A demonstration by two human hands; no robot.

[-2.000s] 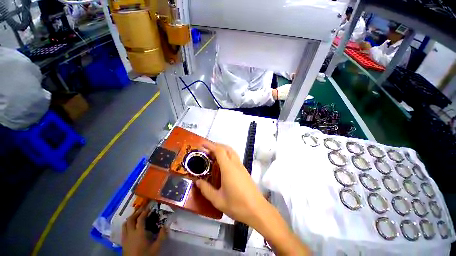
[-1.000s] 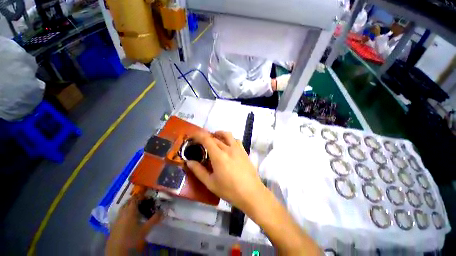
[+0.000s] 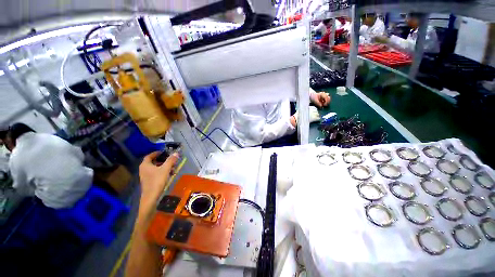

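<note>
The orange-brown press fixture (image 3: 227, 226) lies on the machine base in front of me, with two black pads on its left part. A silver watch case ring (image 3: 200, 205) sits in its seat, with a dark centre. My left hand (image 3: 157, 170) is raised beyond the fixture's far left edge, its fingers closed on a small black part (image 3: 169, 151). The black part is close below the gold-coloured press head (image 3: 144, 108); whether they touch cannot be told. My right hand is out of the picture.
Rows of silver rings (image 3: 417, 212) lie on a white sheet (image 3: 336, 227) at the right. A black cable chain (image 3: 268, 216) runs beside the fixture. The white-framed press machine (image 3: 244, 70) stands ahead. Workers in white coats are behind it and at the left.
My left hand has risen from the fixture's near left side to below the press head with the black part. My right hand has left the ring and the picture. The view has tilted up.
</note>
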